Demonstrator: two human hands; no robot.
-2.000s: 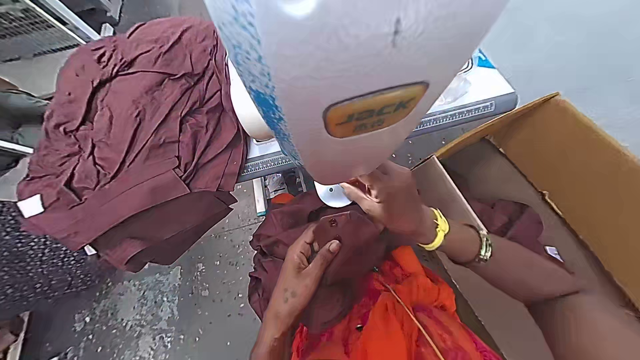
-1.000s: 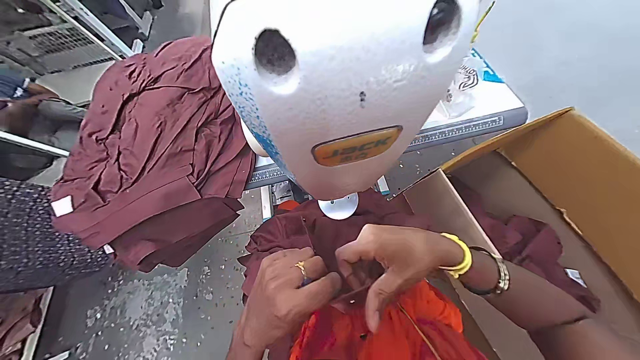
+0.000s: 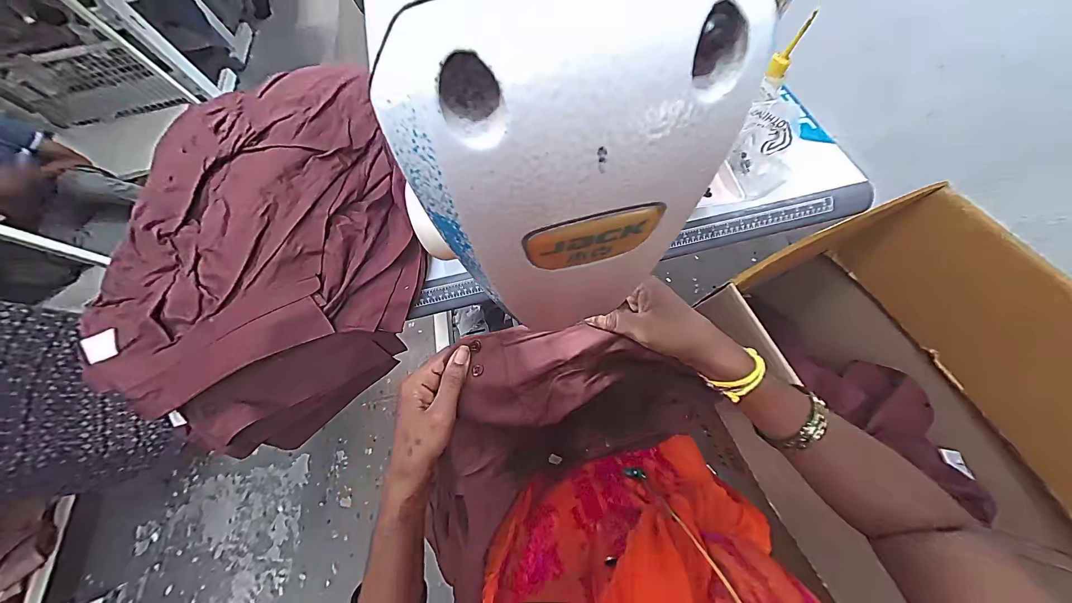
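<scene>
A maroon garment (image 3: 553, 377) is stretched between my two hands, over my lap and just below the head of a white Jack sewing machine (image 3: 569, 159). My left hand (image 3: 431, 410) pinches its edge at the left, with the thumb beside two small dark buttons (image 3: 476, 358). Farther right, my right hand (image 3: 657, 327) grips the same edge close under the machine head; some fingertips are hidden behind the cloth. The machine's needle area is out of sight behind its head.
A large pile of maroon garments (image 3: 243, 226) lies to the left. At the right stands an open cardboard box (image 3: 971, 285) with more maroon cloth (image 3: 888, 410) inside. The machine table's edge (image 3: 754, 222) carries a ruler strip; a plastic bag (image 3: 764, 146) lies on it. A person (image 3: 50, 167) is at far left.
My hands, close together over the garment one second ago, have moved apart with its edge spread between them. Two buttons now show by my left thumb.
</scene>
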